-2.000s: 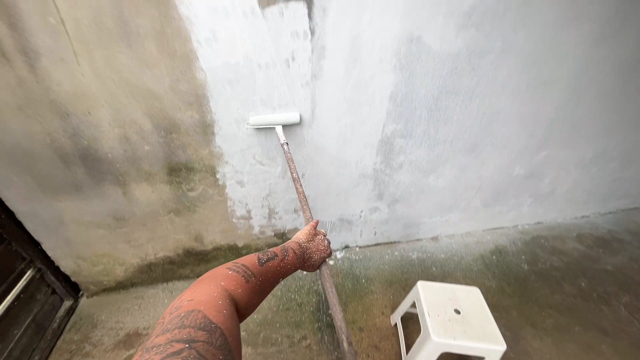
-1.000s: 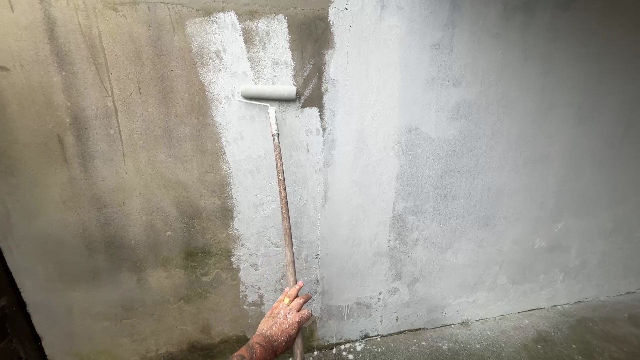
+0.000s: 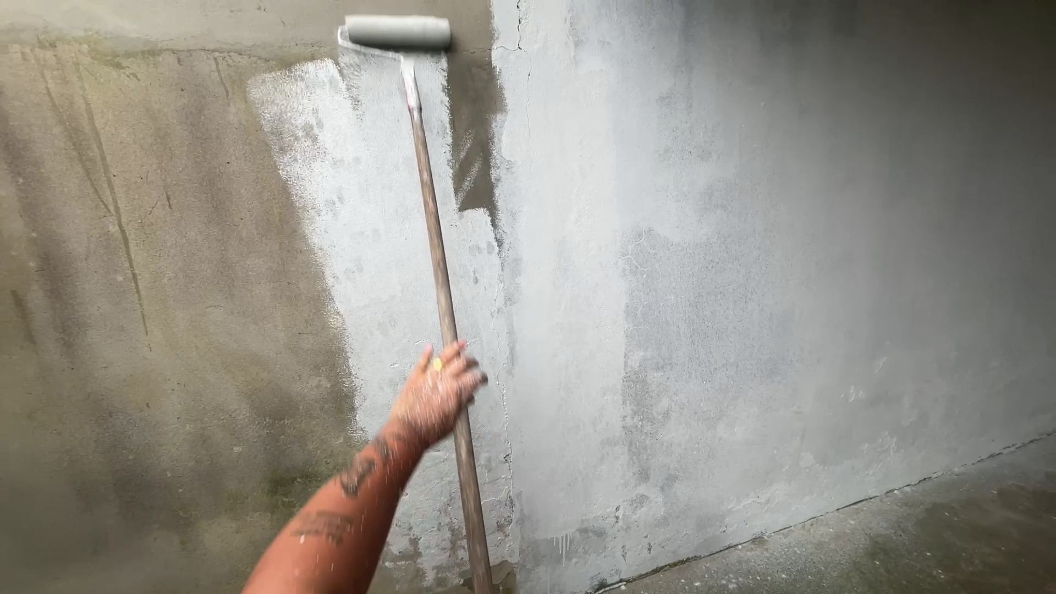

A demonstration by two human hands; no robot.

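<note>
A paint roller (image 3: 398, 33) with a pale, paint-wet sleeve lies against the wall at the upper left of centre. Its long wooden pole (image 3: 437, 247) runs down to the bottom edge of the view. My left hand (image 3: 439, 392), spattered with white paint and wearing a yellowish ring, is around the middle of the pole, slightly blurred. Fresh white paint (image 3: 379, 223) covers a strip of wall below the roller. A dark bare patch (image 3: 477, 132) shows beside the pole's upper part. My right hand is out of view, and so is the pole's lower end.
Unpainted, stained concrete wall (image 3: 165, 247) spans the left side. Painted grey-white wall (image 3: 701, 289) extends to the right. At the lower right the concrete floor (image 3: 907, 528) meets the wall, with white paint spots on it.
The roller has moved up the wall, now near the top of the painted strip. My left hand remains on the pole. With the view raised, the white plastic stool seen two seconds ago is out of frame.
</note>
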